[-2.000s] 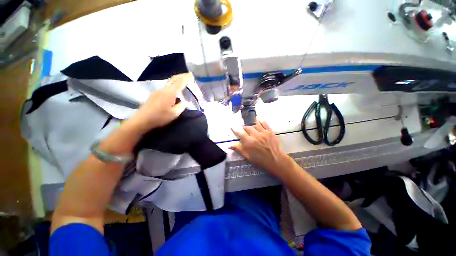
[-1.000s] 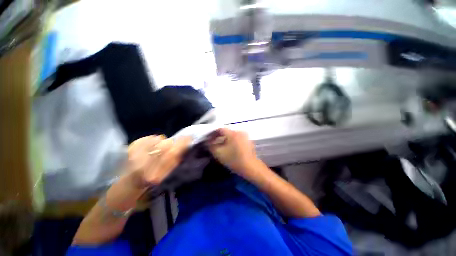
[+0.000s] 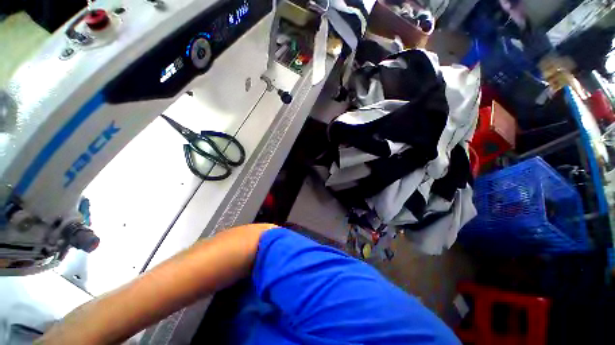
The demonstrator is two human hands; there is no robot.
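Observation:
My right forearm reaches from the blue sleeve to the lower left corner, where the picture's edge cuts it off at the wrist. My right hand and my left hand are out of the picture. A bit of pale grey fabric [image 3: 19, 322] shows at the lower left edge, on the machine bed. The white sewing machine head [image 3: 50, 94] fills the upper left. Black-handled scissors [image 3: 214, 156] lie on the white machine table [image 3: 145, 172], points toward the control panel [image 3: 195, 50]. The needle area is not visible.
A large heap of black and light-grey pieces [image 3: 404, 135] stands right of the table. Farther right are a blue mesh crate [image 3: 519, 205], a red box [image 3: 492, 131] and a red plastic stool or crate [image 3: 506, 313]. A ruler strip [image 3: 259, 158] runs along the table's front edge.
The view has swung right, away from the needle and the main garment piece. Both hands have left the picture. The heap and crates right of the machine now show fully.

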